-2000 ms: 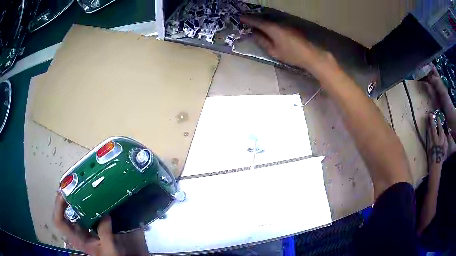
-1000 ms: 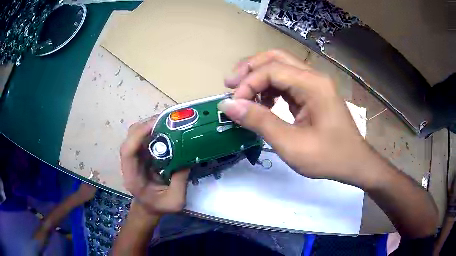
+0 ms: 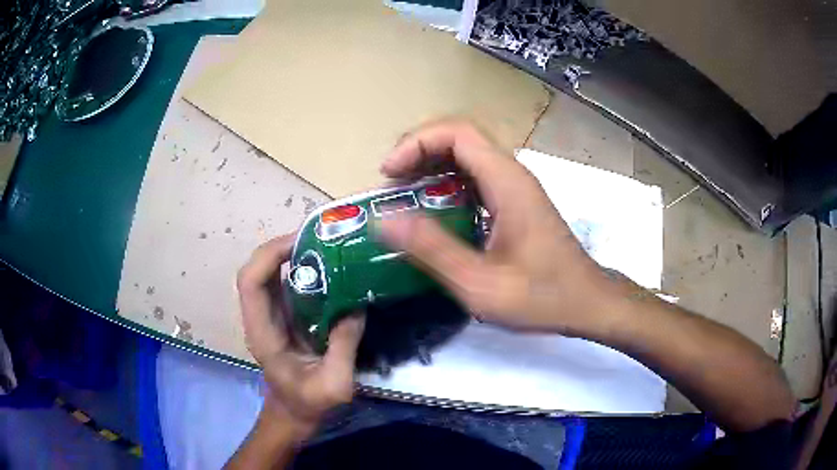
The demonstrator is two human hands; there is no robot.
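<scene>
A glossy green car body is held up over the white sheets, its end with two red-orange lights in silver rims facing me. A small silver-framed plate sits on the shell between the lights. My left hand grips the shell's left end, with the thumb at its lower edge. My right hand is around the right end, fingers over the top and thumb near the plate. The thumb is blurred. The right round lamp is hidden.
A long dark-sided parts box with loose silver-black plates stands at the far edge. Tan cardboard lies beyond the car body. A silver-rimmed dark part is at the upper left. A blue frame shows below the table edge.
The right hand, earlier in the parts box and then pinching the plate at the shell, now spans the shell's right end. The plate lies flat between the lights. The left hand keeps hold.
</scene>
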